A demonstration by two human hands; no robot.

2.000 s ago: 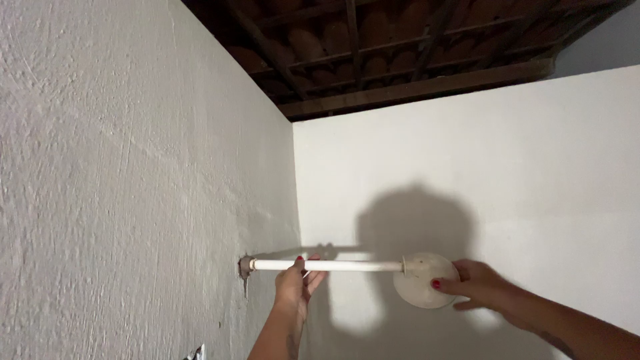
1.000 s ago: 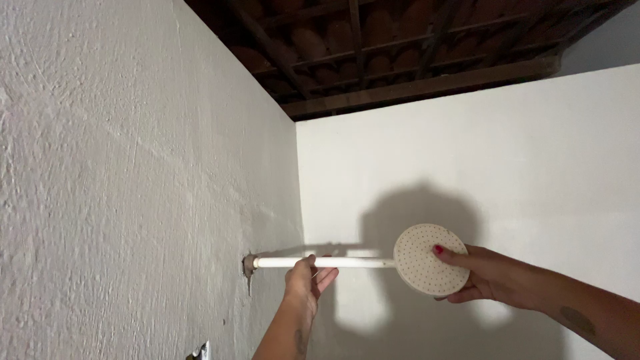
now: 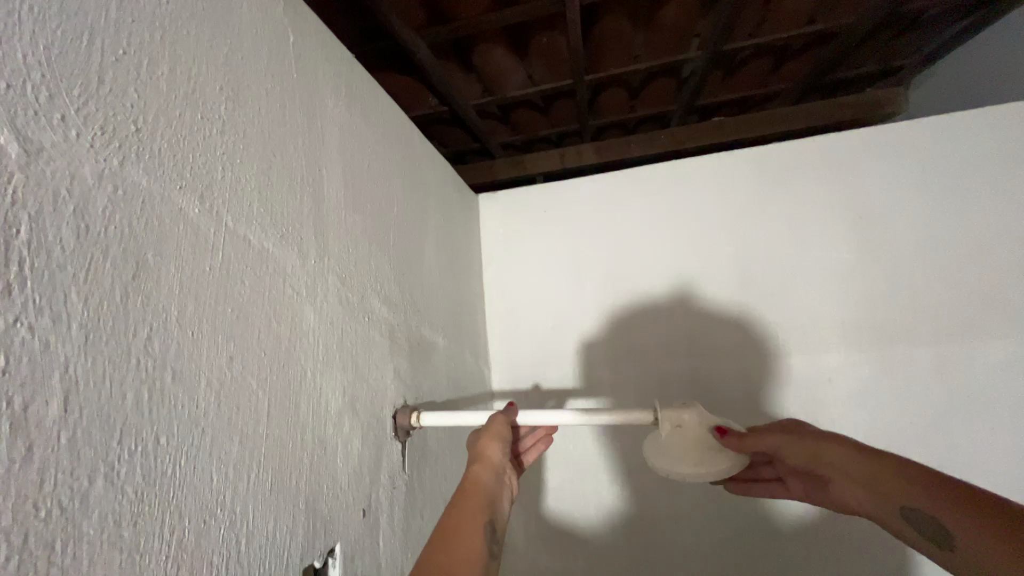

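Observation:
A white shower arm pipe [image 3: 592, 417] runs level from a fitting [image 3: 406, 420] in a rough hole in the left wall. At its right end is a round off-white plastic shower head [image 3: 694, 452], its back and side showing and its perforated face out of sight. My left hand [image 3: 512, 440] holds the middle of the pipe, thumb in front and fingers beneath and behind. My right hand [image 3: 772, 464] grips the right edge of the shower head between thumb and fingers.
The rough plastered wall [image 3: 240, 320] stands close on the left and meets a smooth white wall [image 3: 880, 280] behind. Low on the left wall is another broken hole [image 3: 324, 562]. Above are dark wooden beams [image 3: 704, 136] and roof tiles.
The shower head has turned: one second ago its perforated face showed, and now its back and side do. My right hand has turned with it; my left hand stays on the pipe.

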